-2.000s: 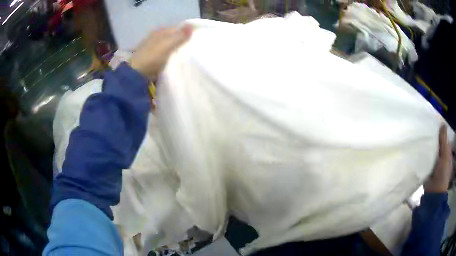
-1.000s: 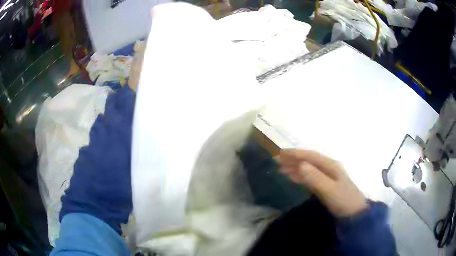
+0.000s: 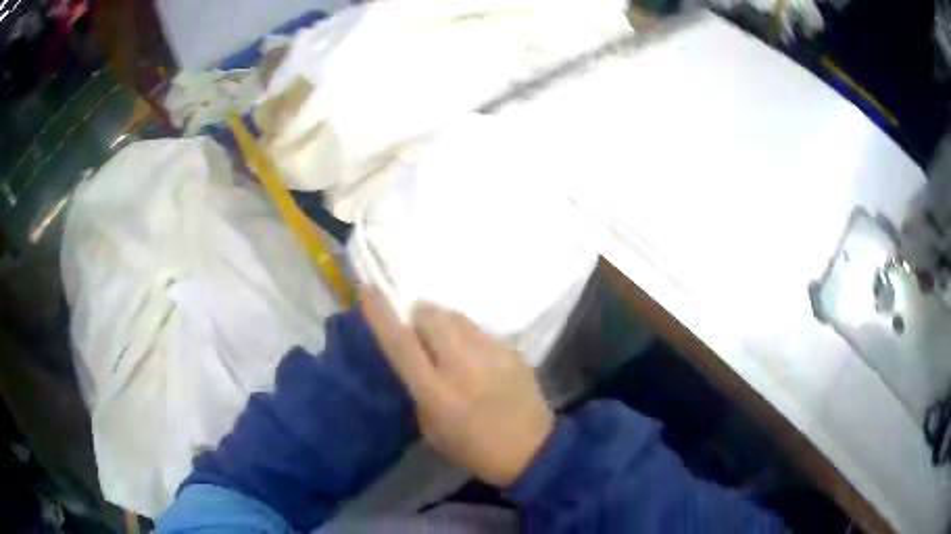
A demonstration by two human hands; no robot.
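Observation:
A white cloth piece [image 3: 490,229] lies over the left front corner of the table and hangs down over its edge. My right hand [image 3: 474,402] is at the near left edge of this cloth, with its fingers bent and pinching the edge. My left hand is mostly hidden where the two hands overlap. Only its blue sleeve [image 3: 323,417] and perhaps a strip of skin beside the right fingers show, so its grip cannot be seen.
A white cloth heap [image 3: 177,313] is at left, below table level, with a yellow strip [image 3: 292,219] beside it. More white cloth [image 3: 365,73] lies behind. The white table [image 3: 720,156] has a brown front edge. The machine bed plate [image 3: 866,282] and black scissors [image 3: 939,422] are at right.
The raised white cloth has come down onto the table corner. My right hand has moved left to its edge, and my left arm has moved right and nearer. The yellow strip is now exposed.

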